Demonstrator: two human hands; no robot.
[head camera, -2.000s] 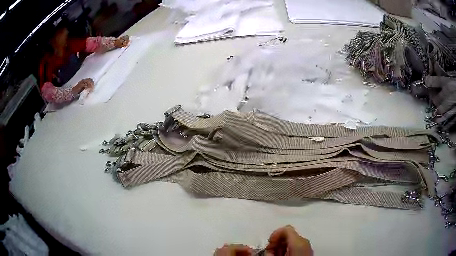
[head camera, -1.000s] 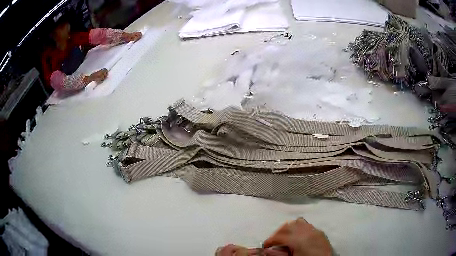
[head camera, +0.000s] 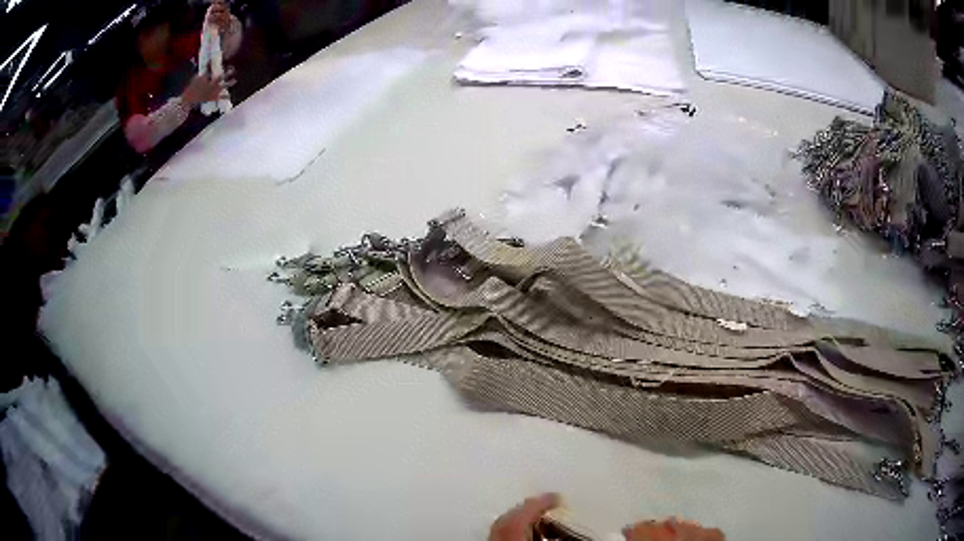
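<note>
My left hand (head camera: 524, 518) is at the bottom edge, partly cut off. Its fingers are closed on a small item (head camera: 566, 527) with a pale, shiny edge, too blurred and cut off to name. My right hand (head camera: 673, 530) is just to the right, mostly below the picture; whether it holds anything cannot be told. In front lies a long pile of grey-beige ribbed webbing straps (head camera: 634, 391). Silver snap hooks (head camera: 307, 273) cluster at its left end, and more hooks (head camera: 890, 476) show at its right end.
Crinkled clear film (head camera: 698, 201) lies behind the straps on the pale table (head camera: 190, 391). Folded white sheets (head camera: 592, 48) and stacked white sheets (head camera: 782, 53) are at the back. Bunched straps (head camera: 883, 174) are heaped at right. A person (head camera: 159, 90) opposite holds a white piece.
The view has turned, and the straps appear tilted down to the right. My hands have moved apart and sit lower in the picture. The person opposite has raised their hands with a white piece.
</note>
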